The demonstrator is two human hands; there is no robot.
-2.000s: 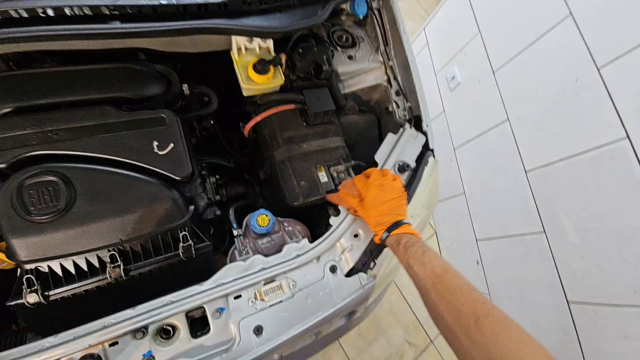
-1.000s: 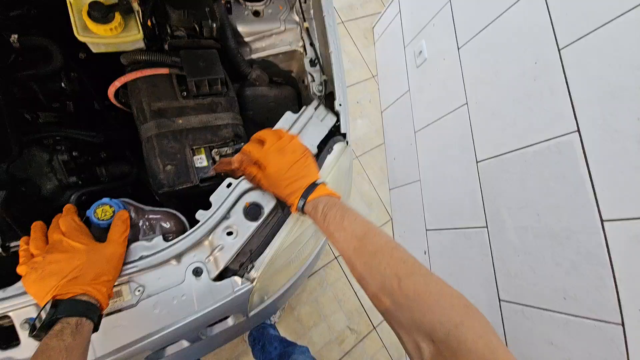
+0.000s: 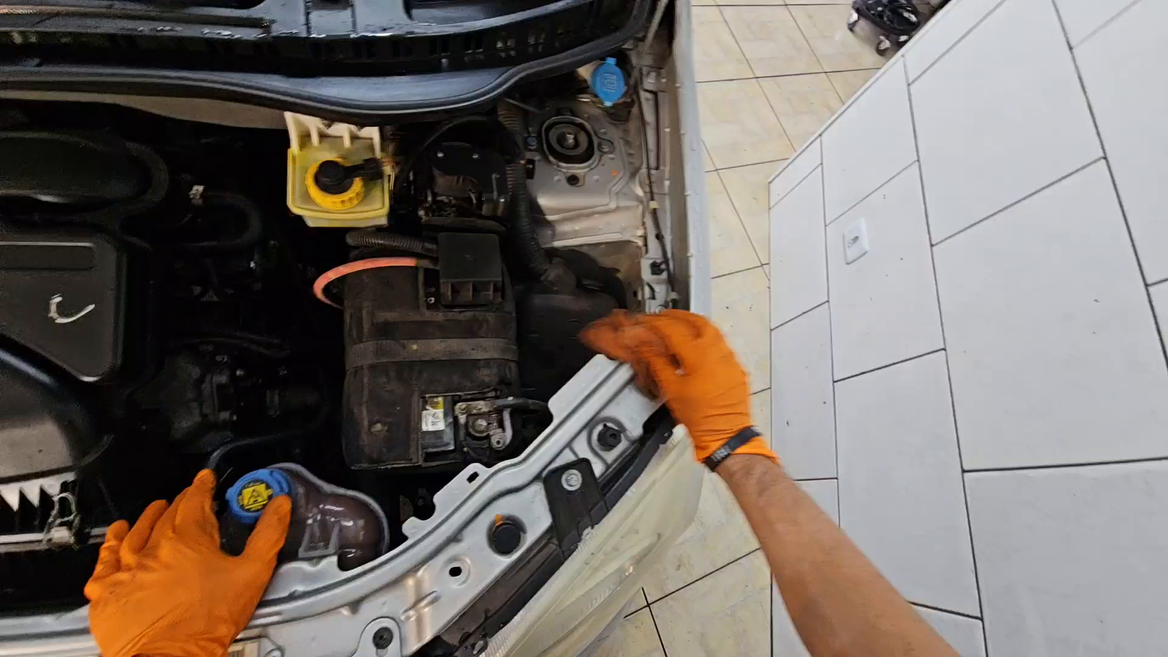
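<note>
My left hand [image 3: 187, 561], in an orange glove, rests on the front crossmember [image 3: 338, 593] with thumb and fingers spread around the blue cap [image 3: 258, 495] of the coolant expansion tank [image 3: 342, 520]. At the right end of the crossmember is my right hand [image 3: 689, 370], also gloved in orange, its fingers bent and blurred above the metal edge; whether they touch it I cannot tell. Between the hands lies the car battery in a dark cover [image 3: 429, 365], with a terminal clamp [image 3: 484, 424] exposed at its front corner.
A brake fluid reservoir with a yellow cap [image 3: 336, 185] stands behind the battery. The plastic engine cover [image 3: 59, 301] is at left, the blue washer filler cap [image 3: 608, 82] at back right. Below the crossmember runs the headlight [image 3: 611, 547]. A white tiled wall [image 3: 876, 392] borders the right side.
My right hand has moved from beside the battery's front corner to the crossmember's right end. My left hand, unseen two seconds ago, stays by the coolant cap. The view has shifted.
</note>
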